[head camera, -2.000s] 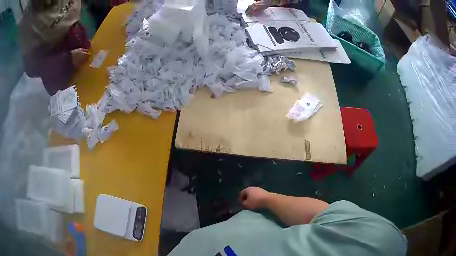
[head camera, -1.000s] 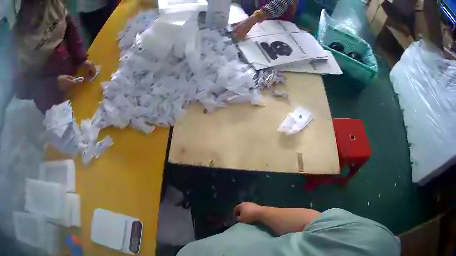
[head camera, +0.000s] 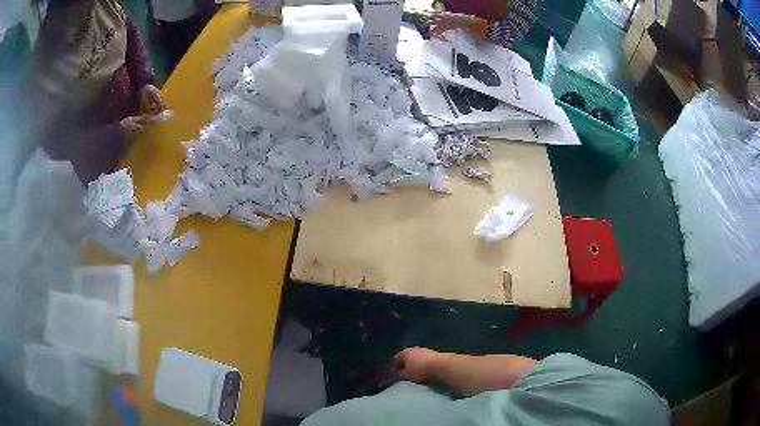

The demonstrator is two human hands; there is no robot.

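My right hand [head camera: 410, 363] is at lower centre over the floor, small and blurred, at the end of my bent forearm. Its fingers are not distinct, and no held thing shows. My left hand is not in view. A white digital scale [head camera: 197, 385] with a dark display edge lies on the yellow table [head camera: 221, 283], with nothing on it. White foam trays [head camera: 79, 320] lie at that table's left edge. A large heap of small white packets [head camera: 275, 141] covers the area where the tables meet. A few white packets [head camera: 504, 219] lie apart on the wooden table [head camera: 417, 250].
Printed box blanks [head camera: 492, 75] lie at the wooden table's back. A red stool [head camera: 592, 250] and green basket [head camera: 596, 108] stand right of it; a plastic-wrapped white stack [head camera: 717, 208] is further right. One person [head camera: 92, 91] stands at left, another's arm [head camera: 462, 25] reaches in behind the blanks.
The person at left has brought both hands together around a small white item. At the back, the top blank has shifted, showing two printed pictures. My right hand stays low, almost unmoved.
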